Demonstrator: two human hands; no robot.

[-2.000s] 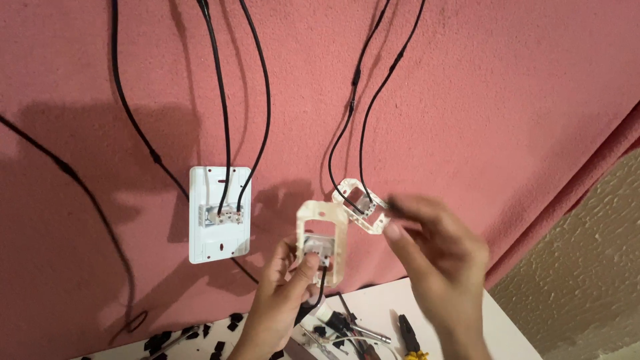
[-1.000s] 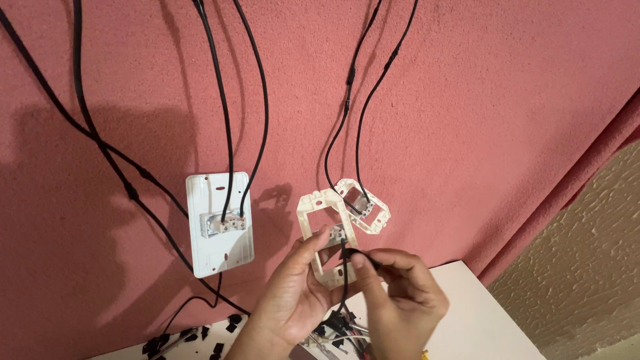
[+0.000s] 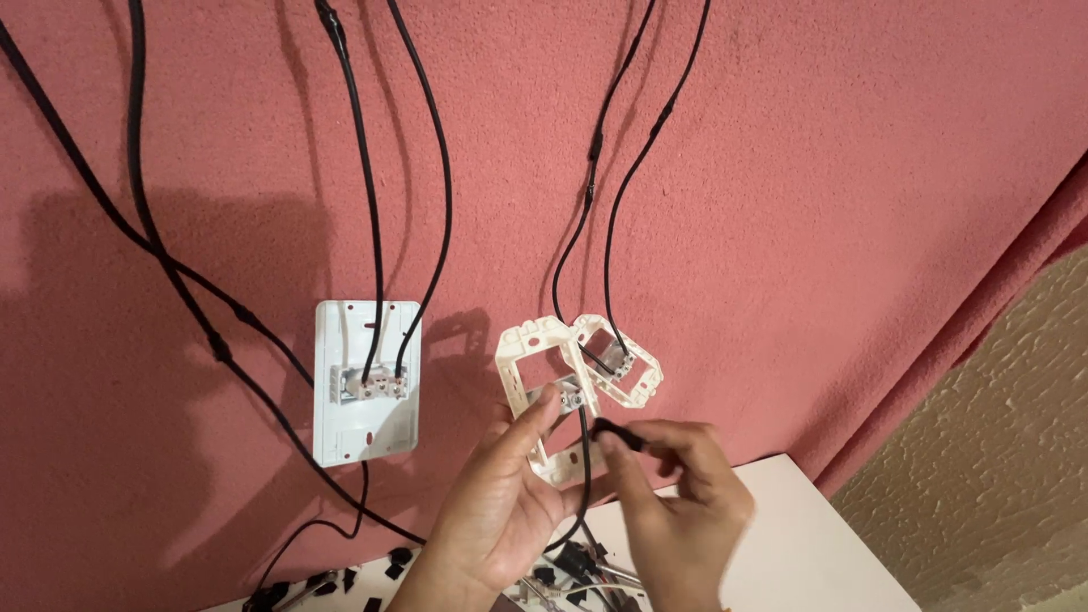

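Observation:
My left hand (image 3: 510,501) holds an off-white plastic mounting frame (image 3: 557,472) with a small electrical module (image 3: 568,398) fitted in it. A black cable (image 3: 586,476) runs down from that module. Between the thumb and fingers of my right hand (image 3: 684,501) is a black piece (image 3: 619,434), perhaps a cable end, close to the frame's right side. A second off-white frame (image 3: 648,374) hangs on two black cables behind the first. Left of my hands, a white wall plate (image 3: 368,433) shows its back, with two black cables entering its terminal block (image 3: 378,384).
Pink cloth (image 3: 807,212) hangs behind everything. Below, a white tabletop (image 3: 807,544) carries black scraps (image 3: 399,557), metal-shafted tools and thin wires. More black cables (image 3: 221,347) cross the left side. A brown textured surface (image 3: 977,442) lies at the right.
My right hand came from the right to the held frame, and remains close beside it. The held frame has moved slightly right and now overlaps the hanging frame.

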